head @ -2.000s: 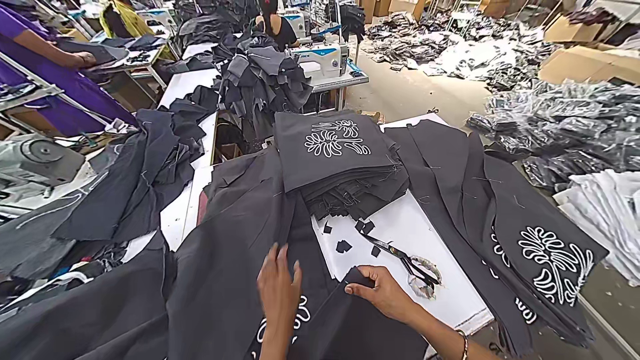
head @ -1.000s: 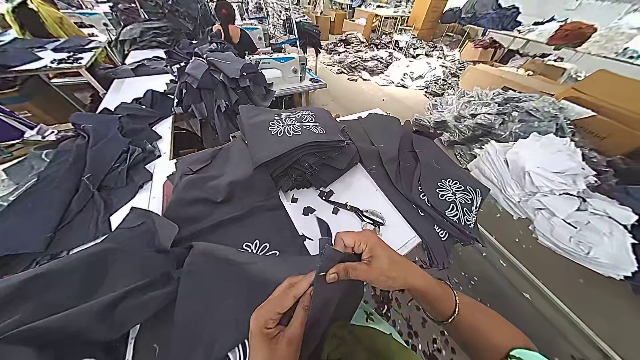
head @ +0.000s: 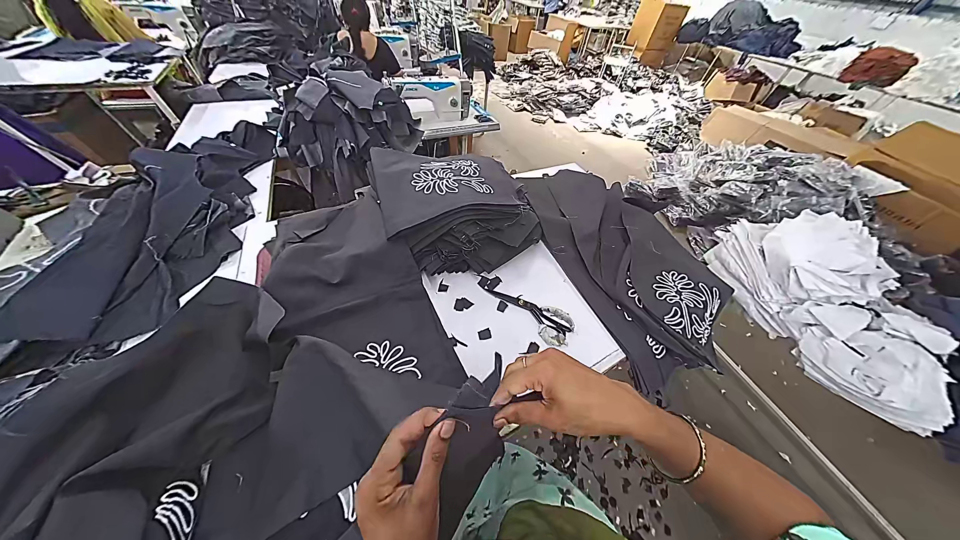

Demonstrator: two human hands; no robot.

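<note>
My left hand (head: 409, 476) pinches the edge of a dark fabric panel (head: 463, 442) between thumb and fingers. Close beside it, my right hand (head: 562, 394) grips the same edge, where a narrow strip of dark cloth sticks up. Beyond my hands, scissors with black handles (head: 536, 311) lie on the white tabletop (head: 525, 277) among small dark fabric scraps (head: 484, 334). Behind them sits a stack of folded dark pieces (head: 450, 187) with white floral embroidery on top. More embroidered dark panels (head: 637, 255) drape over the table's right side.
Dark cloth (head: 135, 405) spreads over the left side. White fabric pieces (head: 832, 300), plastic-wrapped bundles (head: 757, 184) and cardboard boxes (head: 922, 187) lie at the right. A sewing machine (head: 435, 99) stands behind the stack, near a seated person (head: 364, 41). Scraps litter the floor below.
My hands, apart two seconds ago with the left one open over the cloth, are now close together, both on the panel's edge. The view has swung to the right.
</note>
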